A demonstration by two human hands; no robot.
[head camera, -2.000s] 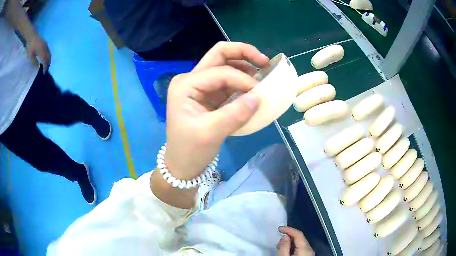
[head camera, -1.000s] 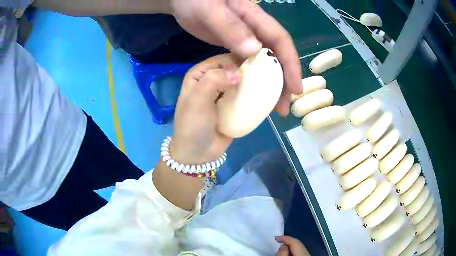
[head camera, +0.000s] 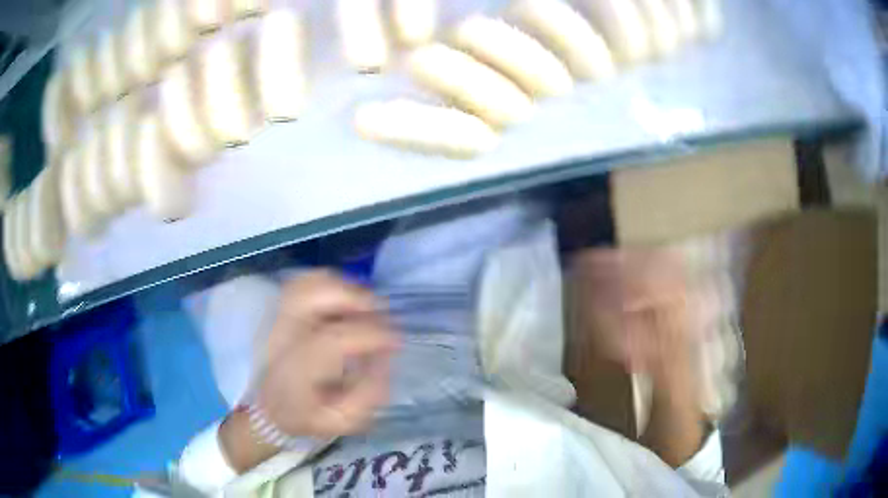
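Observation:
The frame is blurred. My left hand, with a white coil bracelet, is in front of my body with its fingers curled; no shell shows clearly in it. My right hand is over the open brown carton at the right, too blurred to show whether it holds anything. Cream shapes, perhaps shells or liner, show beside it in the carton. Cream housing shells lie on the white-grey sheet on the bench, in rows at the left and a fanned group at the centre and right.
The green bench edge runs between my body and the shells. A blue stool stands on the blue floor at lower left. A carton flap lies close below the bench edge at the right.
The view has swung round to the bench and carton. The shell and another person's hand at my left hand are gone from view. My right hand is now over the carton.

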